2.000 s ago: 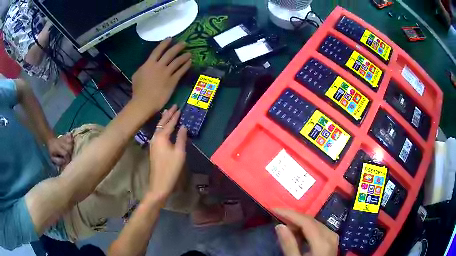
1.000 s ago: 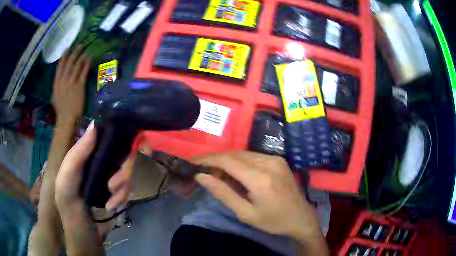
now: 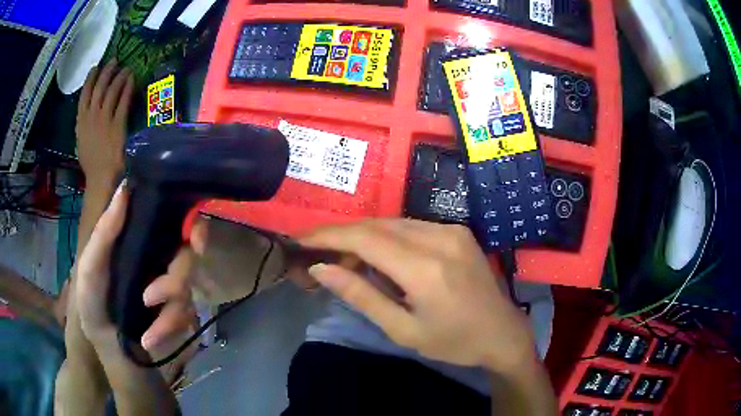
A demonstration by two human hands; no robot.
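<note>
My left hand (image 3: 110, 284) is wrapped round the grip of a black barcode scanner (image 3: 207, 162), its head pointing right over the red foam tray (image 3: 390, 154). My right hand (image 3: 414, 284) is at the tray's near edge, its thumb and fingers pinching a dark, thin, blurred item (image 3: 302, 258) seen edge-on; its kind is unclear. A white printed label sheet (image 3: 325, 158) lies in the slot beyond. A keypad phone with yellow film (image 3: 504, 146) lies slanted across back-up phones in the right column. Another yellow-filmed phone (image 3: 313, 55) lies in a left slot.
Another person's hand (image 3: 106, 106) rests on the bench at left, beside a yellow-filmed phone (image 3: 161, 99). A monitor stand (image 3: 85, 45) is at upper left. A white mouse (image 3: 689, 218) with a cord is at right. A smaller red tray (image 3: 597, 357) with black units is at lower right.
The view has turned and moved nearer the tray. The scanner has come into my left hand. My right hand has come to the tray's near edge, pinching the dark item.
</note>
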